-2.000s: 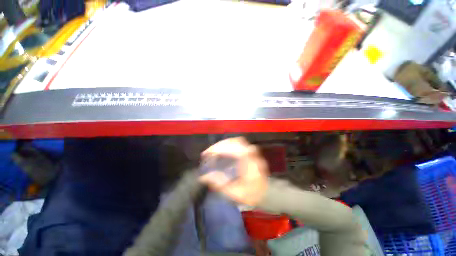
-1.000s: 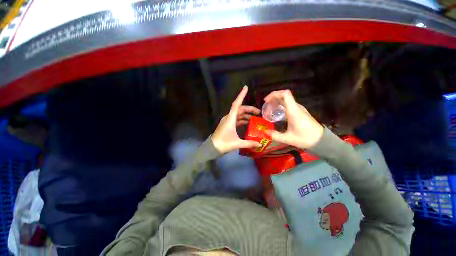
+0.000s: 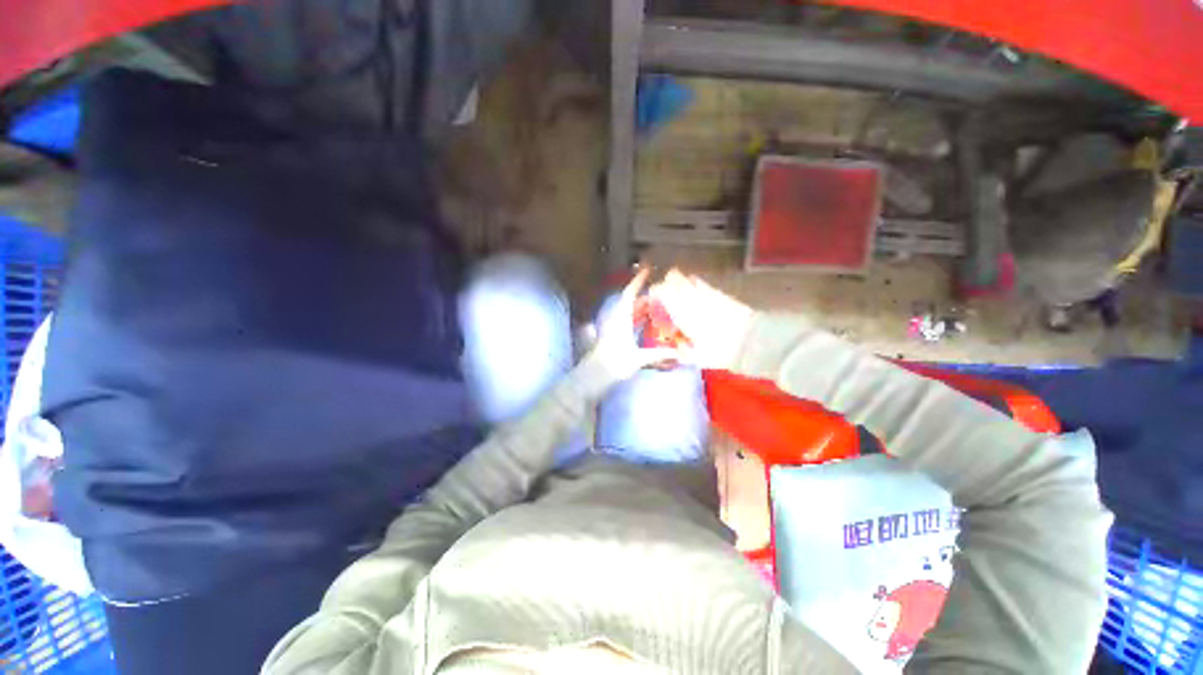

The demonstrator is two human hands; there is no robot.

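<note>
My left hand [image 3: 617, 346] and my right hand [image 3: 710, 321] are close together over my lap, overexposed and slightly blurred. A small red box [image 3: 657, 326] shows between them, with my fingers around both sides. Most of the box is hidden by the hands. The clear round thing from the earlier frame cannot be made out.
Dark navy cloth [image 3: 251, 330] is heaped at my left over a blue basket [image 3: 24, 310]. A red stool [image 3: 785, 425] with a pale printed cushion [image 3: 858, 495] is at my right. The red table edge [image 3: 1055, 53] is above. A machine pedal [image 3: 815, 214] lies beneath it.
The view has tilted down from the tabletop to the lap and floor. The hands have drawn closer together around the red box. The clear round thing in my right hand no longer shows.
</note>
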